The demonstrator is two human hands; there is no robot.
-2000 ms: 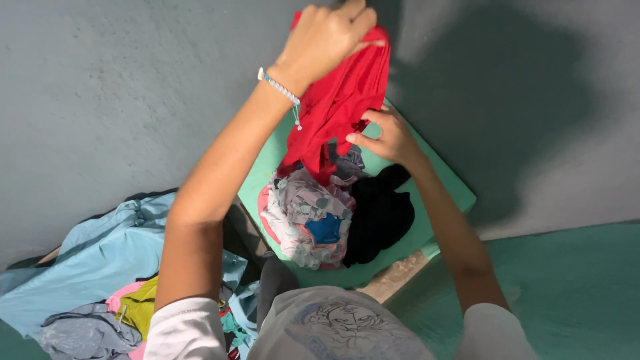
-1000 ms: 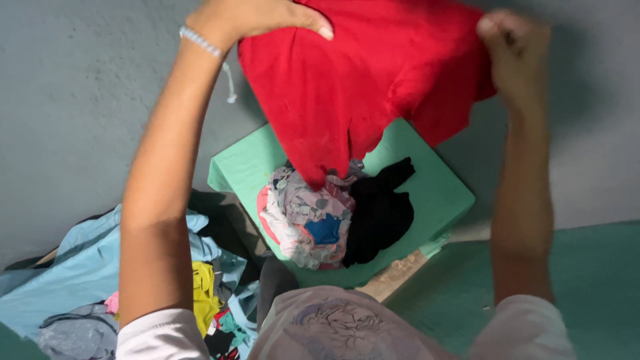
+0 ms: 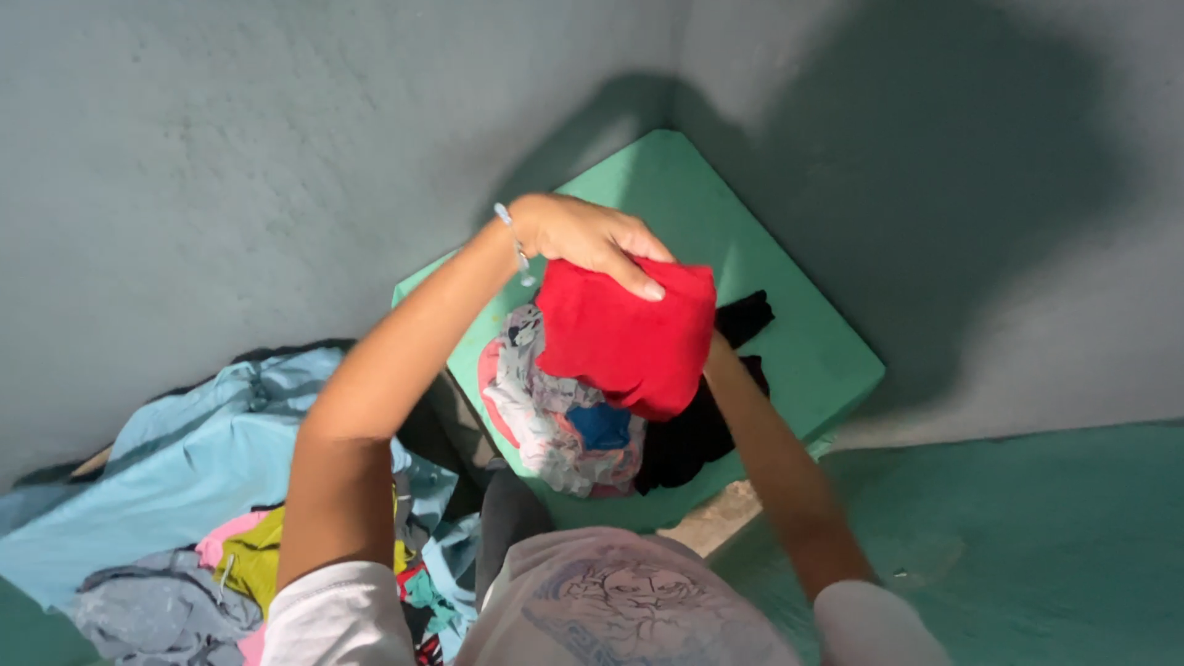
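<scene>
A red cloth garment (image 3: 629, 333), now doubled into a compact shape, hangs above the green tabletop (image 3: 805, 342). My left hand (image 3: 601, 242), with a pale braided bracelet at the wrist, grips its top edge, thumb in front. My right hand lies behind the red cloth and its fingers are hidden; only the wrist and forearm show. Below the cloth are a bundle of white and pink patterned clothes (image 3: 546, 425) with a blue patch (image 3: 601, 426), and a black garment (image 3: 689, 444) partly covered by my right arm.
At the lower left lies a heap with a light blue cloth (image 3: 213, 435), a grey garment (image 3: 162, 606), a yellow-green garment (image 3: 254, 555) and pink cloth. Grey walls (image 3: 324, 139) meet behind the tabletop. A green surface (image 3: 1036, 518) spans the lower right.
The red garment was spread wide between my raised hands one second ago. Now it is folded smaller and lower, with my hands close together over the tabletop.
</scene>
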